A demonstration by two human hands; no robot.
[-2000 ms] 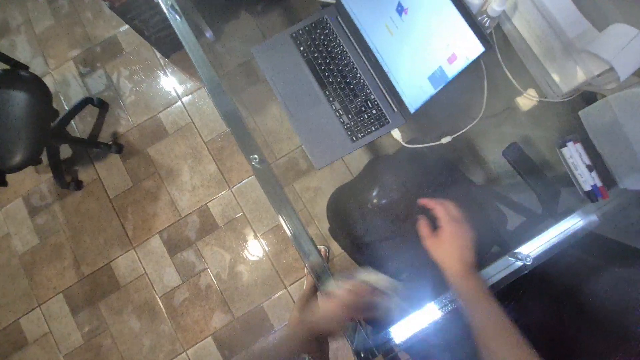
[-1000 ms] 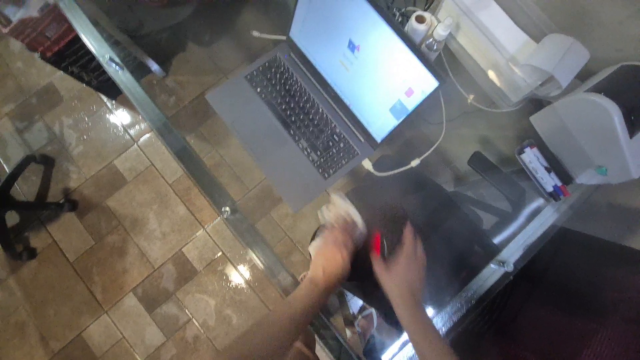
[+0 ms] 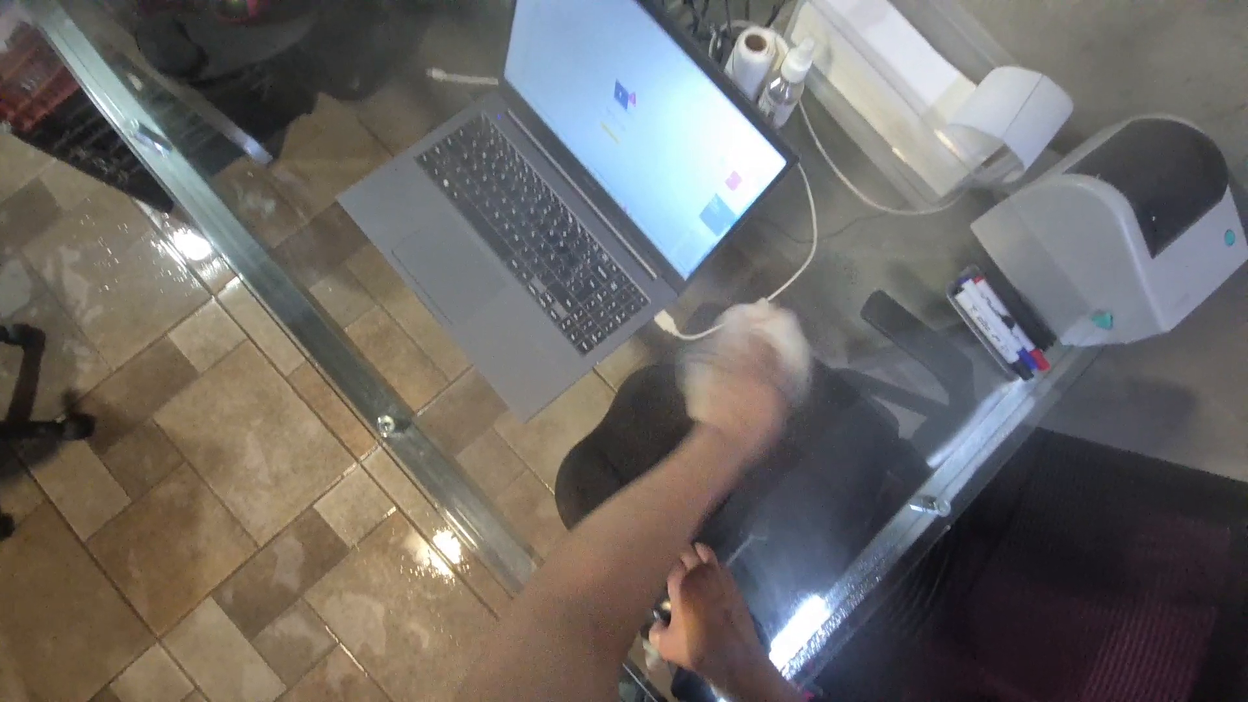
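Note:
My left hand (image 3: 736, 400) is closed on a bunched white cloth (image 3: 765, 336), blurred, over the glass tabletop (image 3: 809, 507) beside the front corner of an open grey laptop (image 3: 487, 263). A white cable (image 3: 807, 244) plugged into the laptop's side passes close by the cloth. Nearer to me, my right hand (image 3: 702, 619) is at the table's near corner, its fingers bent; whether it grips anything there is hidden. My left forearm crosses in front of part of the table's edge.
A tray of markers (image 3: 996, 327) lies near a white and black desktop device (image 3: 1121, 229). Beyond the laptop stand a spray bottle (image 3: 785, 83) and a white roll (image 3: 753, 58). A metal rail (image 3: 385, 424) edges the glass; a dark chair (image 3: 624, 439) shows through it.
My left hand has moved with the cloth, away from me and rightward past the laptop's corner. My right hand has drawn back from over the glass to the table's near corner.

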